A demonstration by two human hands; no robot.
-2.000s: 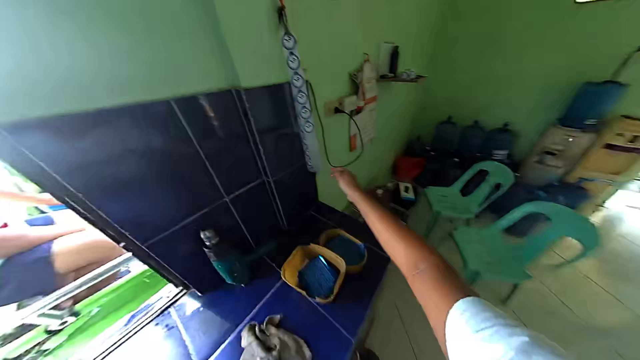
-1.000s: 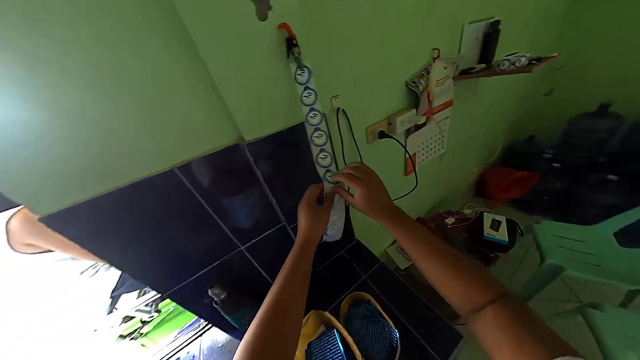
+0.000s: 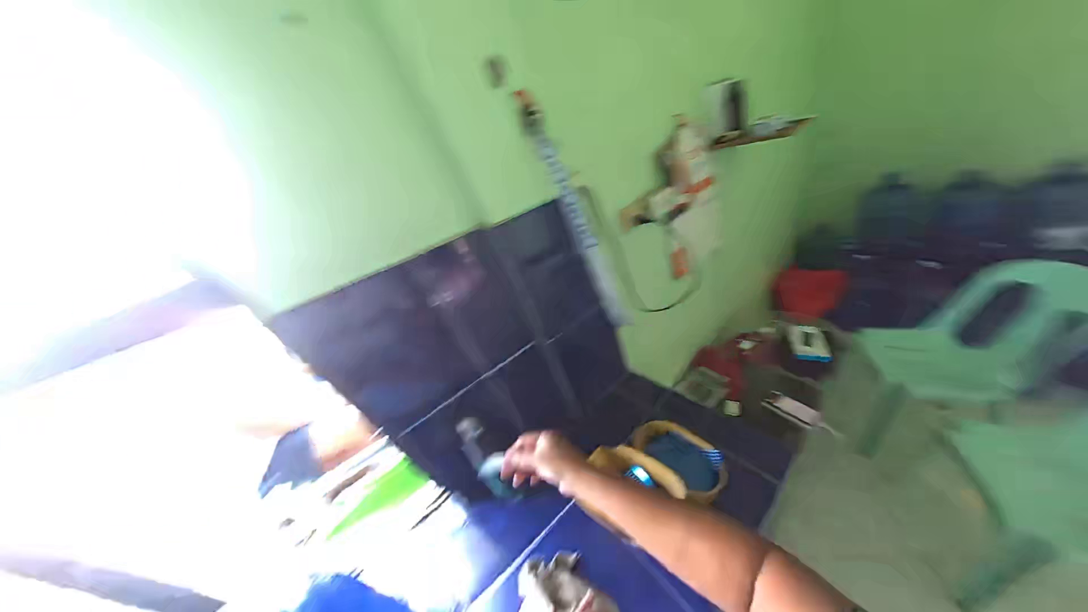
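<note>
My right hand (image 3: 540, 461) reaches over the blue-tiled counter with its fingers partly curled, beside a teal tool (image 3: 500, 478) that leans at the tiled wall. Blur and the fingers hide whether they touch it. My left hand is out of view. Two yellow containers stand near my forearm: one (image 3: 608, 463) partly behind it, the other (image 3: 722, 489) farther right with blue contents. A strip of printed sachets (image 3: 568, 191) hangs from an orange-topped hook on the wall. A grey cloth (image 3: 561, 585) lies at the counter's near edge.
Green plastic chairs (image 3: 935, 365) stand at the right, with large water jugs (image 3: 969, 204) behind them. A cable (image 3: 659, 308) hangs below a wall outlet, beside a calendar and a small shelf (image 3: 765, 134). A person's limb (image 3: 340, 433) shows through the bright opening at left.
Both hands were at the lower part of the hanging strip a second ago. My right hand is now down by the teal tool, and my left hand has left the view.
</note>
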